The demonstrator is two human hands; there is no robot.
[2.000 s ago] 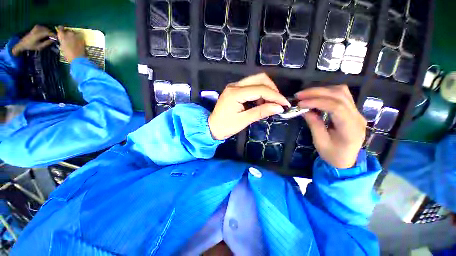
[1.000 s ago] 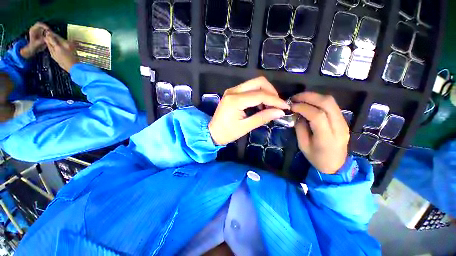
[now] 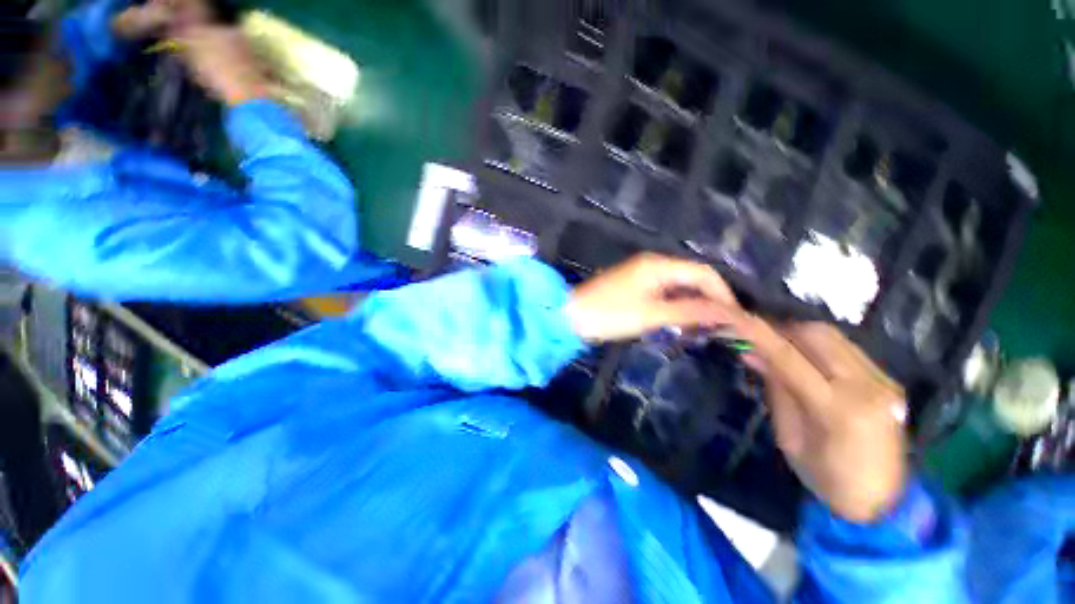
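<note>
The view is blurred. My left hand (image 3: 648, 300) and my right hand (image 3: 835, 413) meet over the black foam tray (image 3: 566, 198). Their fingertips close together on a small smartwatch unit (image 3: 740, 346), mostly hidden by the fingers; only a dark edge and a small green lit spot show. The tray's pockets hold several dark square watch units, and one group at the right of the far row shines white (image 3: 832, 278).
A white label (image 3: 434, 210) is at the tray's left edge. A neighbour's blue sleeve (image 3: 177, 230) and hands are at the left beside a cream card (image 3: 309, 61). A round cream disc (image 3: 1026, 395) stands right of the tray, above another blue sleeve (image 3: 1023, 531).
The view has turned and blurred, so the tray now slants down to the right. My hands stay together, now lower right in the picture, and a green spot shows at the fingertips.
</note>
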